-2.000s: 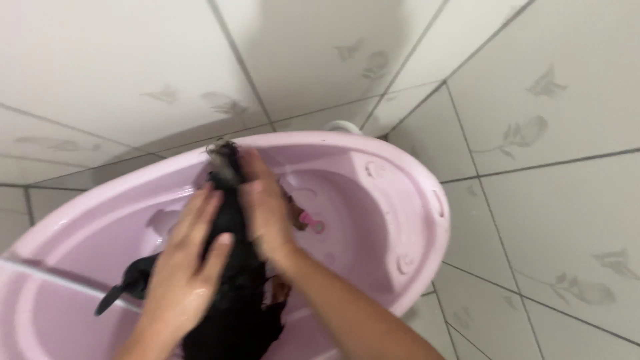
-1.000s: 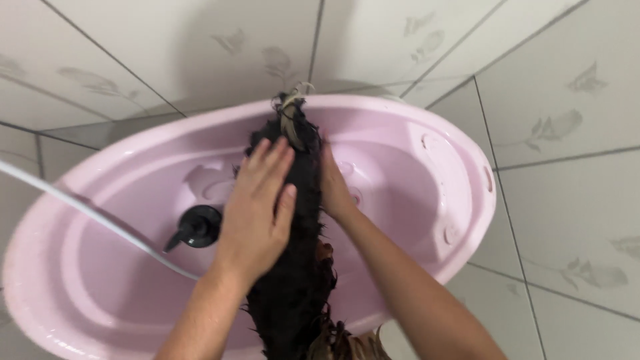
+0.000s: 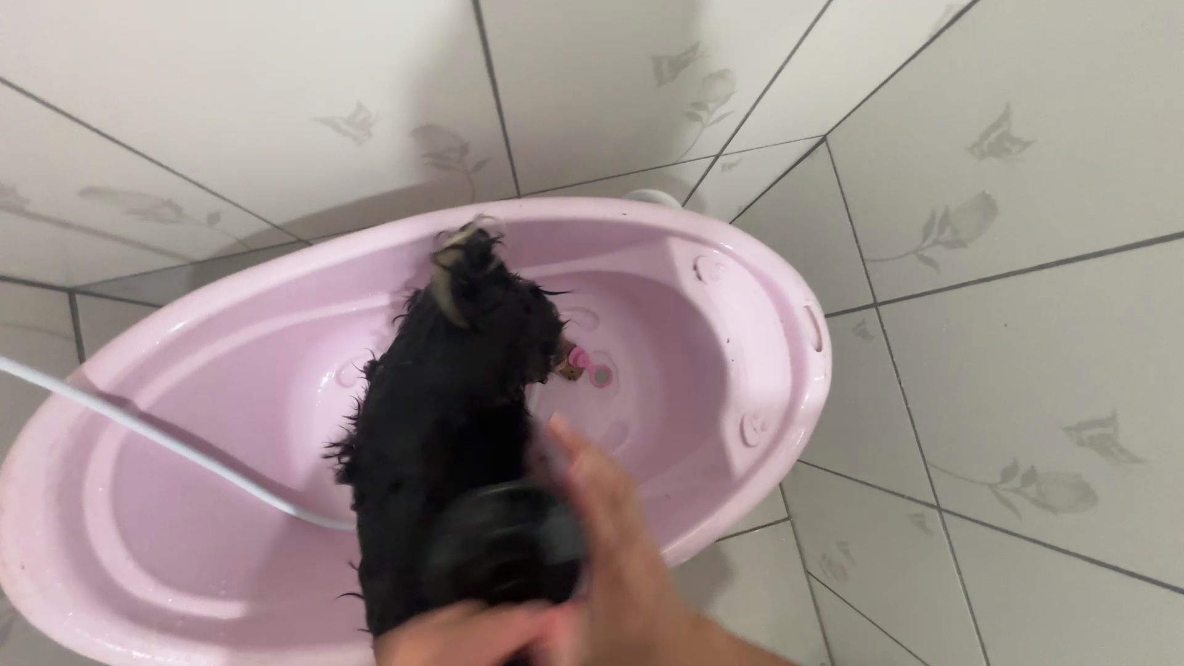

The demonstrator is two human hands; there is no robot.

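Observation:
A wet animal with black fur, likely a dog (image 3: 444, 407), stands in a pink plastic baby bathtub (image 3: 768, 259), its back toward the camera. Over its back near the bottom is a round black shower head (image 3: 509, 546), blurred by motion. My left hand (image 3: 472, 634) is low in the view at the lower edge of the shower head, its fingers bent around it. My right hand (image 3: 601, 518) is beside the shower head's right side, fingers pointing up; whether it grips anything is unclear.
A white hose (image 3: 185, 449) crosses the tub's left part and passes behind the animal. A pink drain plug (image 3: 580, 358) lies by the drain. Tiled walls (image 3: 1017, 351) stand behind and to the right of the tub.
Both hands have left the fur of the upper back and come down toward the bottom of the view. The black shower head, earlier on the tub floor left of the animal, is now at the hands.

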